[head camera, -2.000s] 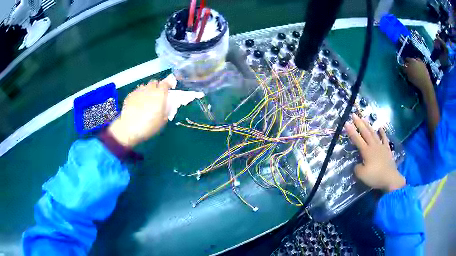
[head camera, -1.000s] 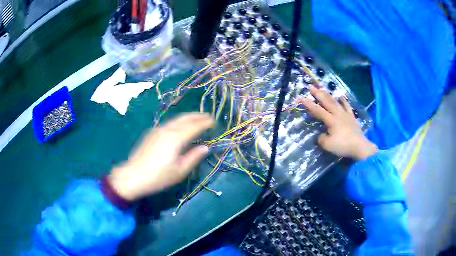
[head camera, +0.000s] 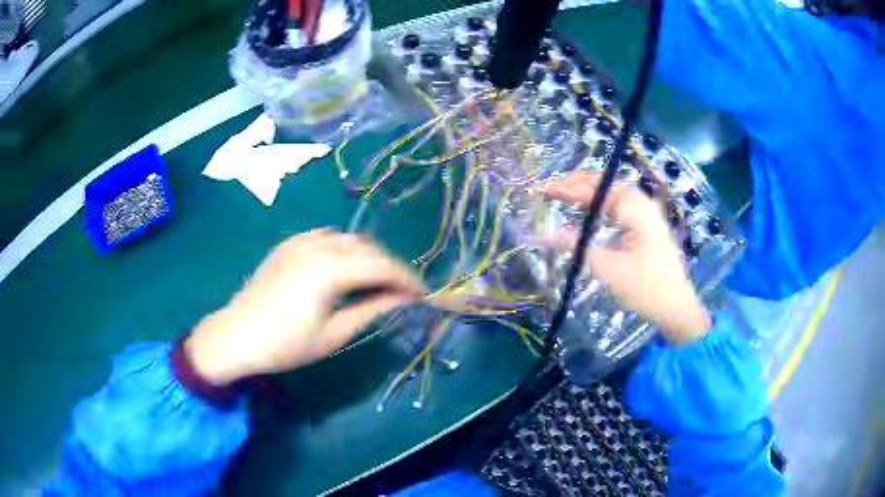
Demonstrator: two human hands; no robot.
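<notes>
A clear plastic motor tray (head camera: 621, 335) holds rows of black-topped motors. Thin yellow, orange and purple lead wires (head camera: 466, 194) spread from it to the left in a tangle. My left hand (head camera: 301, 306) is left of the tray, its thumb and fingertips together on a bundle of the wires. My right hand (head camera: 636, 248) is over the tray, fingers bent towards the wires; motion blur hides whether it grips any. Several small white plugs (head camera: 418, 403) lie at the wire ends on the green bench.
A plastic-wrapped grease jar (head camera: 306, 82) with red sticks stands at the back. A white scrap (head camera: 264, 165) and a blue screw box (head camera: 131, 209) lie left. A black screwdriver (head camera: 524, 44) and cord (head camera: 606, 184) hang over the tray. A coworker's blue sleeve (head camera: 815, 146) is right; a black crate (head camera: 582, 447) is below.
My left hand has moved from the white scrap, now left on the bench, to the wires. My right hand has lifted from the tray's right side and moved left with fingers bent.
</notes>
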